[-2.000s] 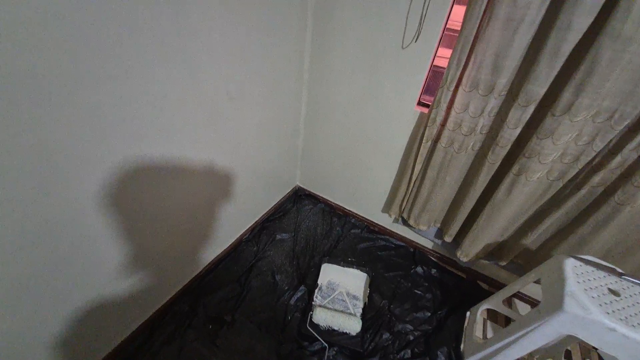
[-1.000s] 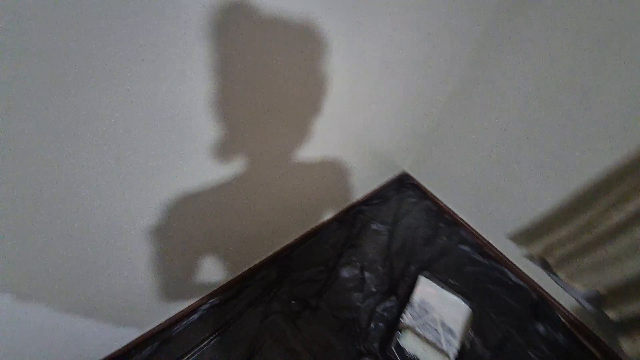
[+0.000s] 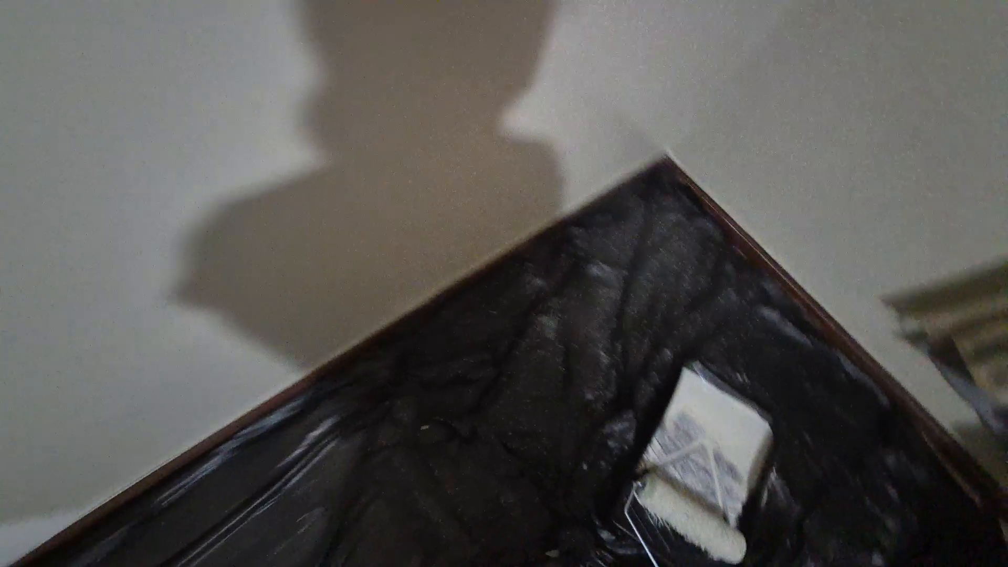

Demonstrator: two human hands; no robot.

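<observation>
Neither of my hands shows in the head view. A paint roller (image 3: 691, 516) with a pale fluffy cover lies at the lower end of a white paint tray (image 3: 724, 409), its thin wire frame running down out of the picture. The tray rests on black plastic sheeting (image 3: 488, 425) spread over the floor, and its middle looks streaked with grey. My shadow falls on the pale left wall (image 3: 118, 197).
A dark reddish-brown baseboard (image 3: 795, 287) edges both walls and meets at the corner. The right wall (image 3: 850, 142) is pale too. At the right edge hangs the lower part of a beige curtain (image 3: 961, 315). The sheeting is wrinkled.
The view has swung left and down, so the white plastic stool and most of the curtain are out of sight. My shadow looks larger on the wall.
</observation>
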